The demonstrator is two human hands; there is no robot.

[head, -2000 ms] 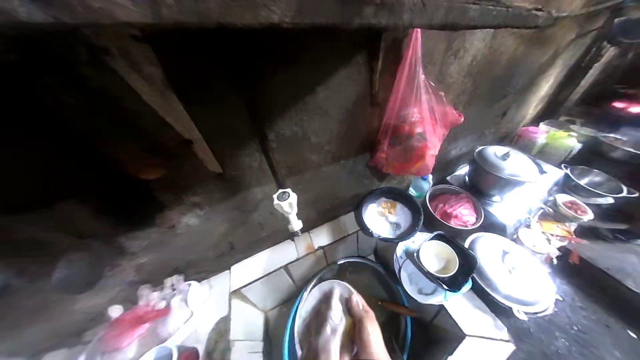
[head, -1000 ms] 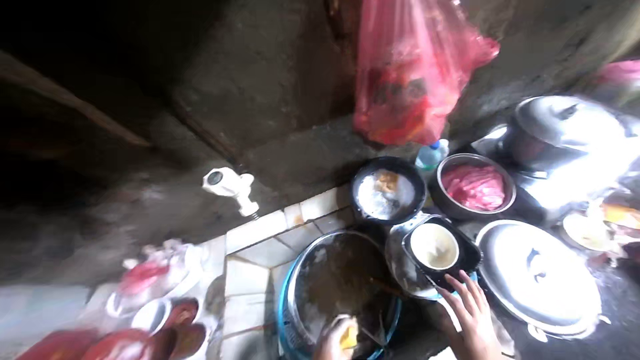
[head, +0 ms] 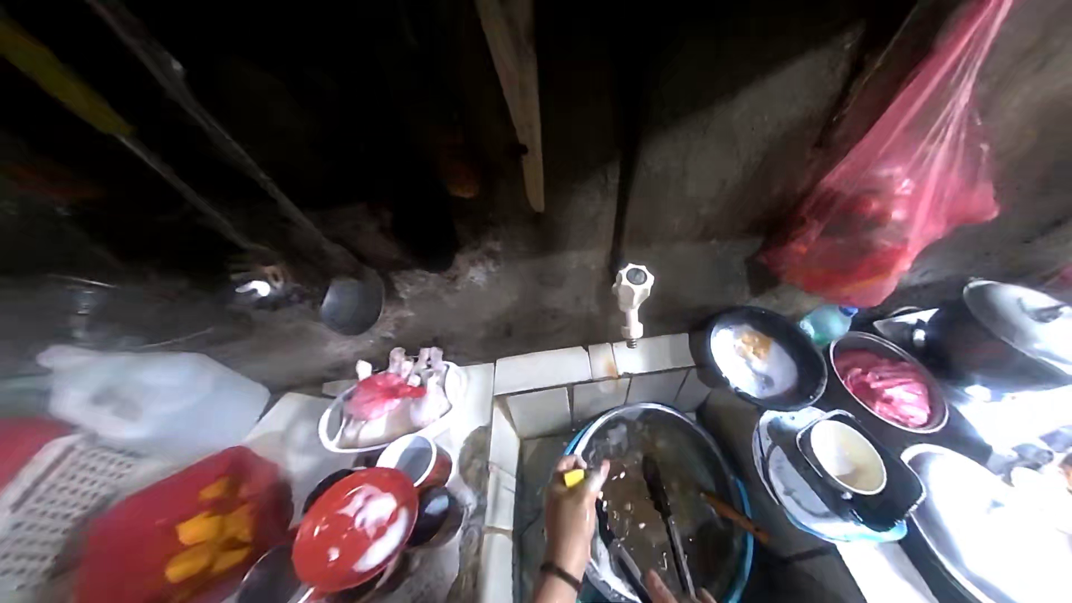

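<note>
My left hand (head: 571, 511) is closed around a small yellow sponge (head: 574, 477) over the left side of a metal basin. The metal basin (head: 727, 469), full of murky water, sits inside a blue tub in a tiled sink. At the bottom edge, only the fingers of my right hand (head: 670, 590) show, at a pair of black-tipped tongs (head: 672, 528) whose two arms spread over the water. A brown wooden handle (head: 734, 516) leans on the basin's right rim.
A white faucet (head: 633, 301) is on the wall behind the sink. To the right are a soapy black pan (head: 808, 377), a bowl of pink meat (head: 888, 389), stacked dishes (head: 779, 477) and a large lid (head: 988, 519). Left stand a red strainer (head: 355, 529) and a red basin (head: 167, 511).
The view has swung left. My right hand, open beside the stacked dishes a second ago, is now at the tongs over the basin. The pale item seen under my hand in the oldest frame no longer shows there.
</note>
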